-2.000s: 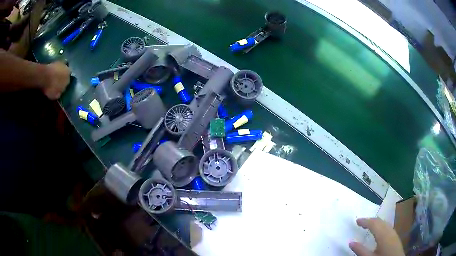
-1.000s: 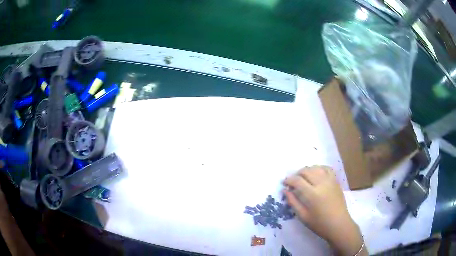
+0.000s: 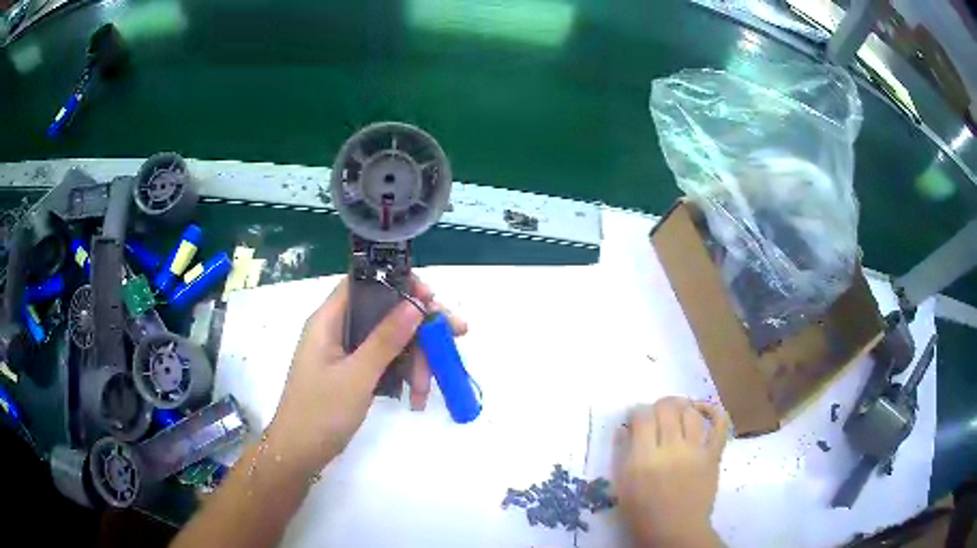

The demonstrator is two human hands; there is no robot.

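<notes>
My left hand (image 3: 343, 364) is shut on the handle of a grey fan housing (image 3: 391, 180), held upright over the white sheet with its round head at the top and its spoked centre facing me. A blue battery cell (image 3: 450, 369) hangs from the housing by thin wires, beside my fingers. My right hand (image 3: 672, 466) is low over the white sheet, to the right of a loose pile of tiny dark pieces (image 3: 557, 497). Its fingers are bent and its fingertips are partly hidden, so I cannot tell whether it holds a piece.
Grey housings (image 3: 118, 401) with blue cells and green boards are heaped at left. A clear plastic bag (image 3: 777, 203) lies in a brown cardboard box (image 3: 716, 332) at right. More grey housings (image 3: 887, 412) lie beyond the box. Another unit (image 3: 99, 59) lies on the green belt (image 3: 546, 107).
My left hand has come into view holding a housing with its blue cell. My right hand remains by the dark pile, with the back of the hand now upright. The view has shifted slightly.
</notes>
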